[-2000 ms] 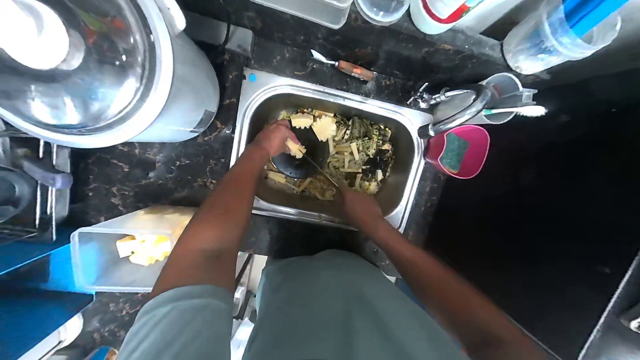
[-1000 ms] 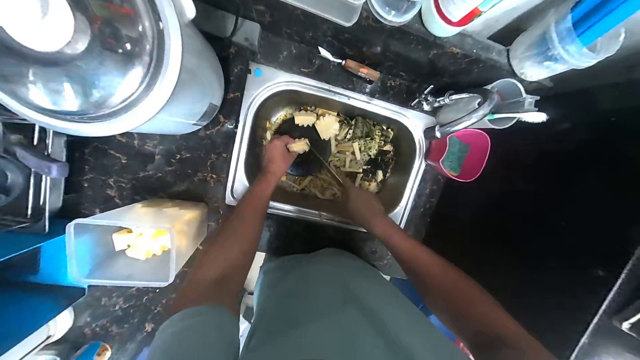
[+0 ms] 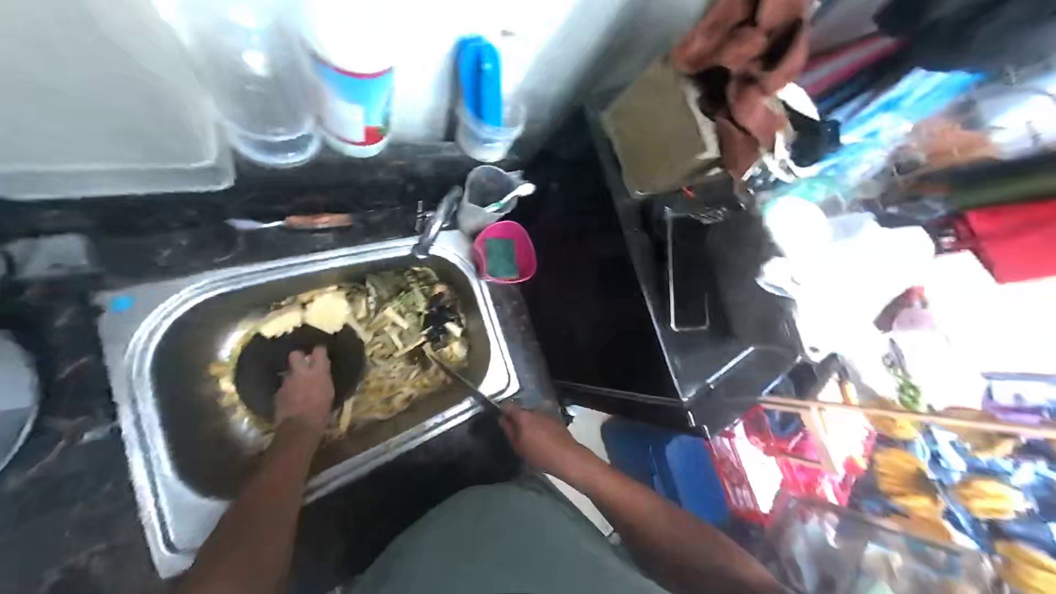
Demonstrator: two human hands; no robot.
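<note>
My left hand [image 3: 305,388] is over a dark round plate or board [image 3: 268,371] in the steel sink [image 3: 186,396]; its fingers are partly curled and blurred, so I cannot tell whether it holds anything. My right hand [image 3: 536,437] grips a knife [image 3: 462,381] by its handle, at the sink's near right rim, with the blade reaching over the scraps. Pale yellow chunks [image 3: 327,311] lie at the far edge of the dark round thing. Cut peelings and plant scraps [image 3: 404,338] cover the right part of the sink.
Behind the sink lies a peeler or small knife with an orange-brown handle [image 3: 318,220]. The faucet [image 3: 439,221] stands at the back right, beside a clear cup with a brush [image 3: 487,198] and a pink container with a green scouring pad [image 3: 505,252]. Clear containers [image 3: 272,124] line the back.
The view has swung far to the right. My right hand with the knife has moved away from my left hand to the sink's near right rim. The pale chunk no longer shows in my left hand.
</note>
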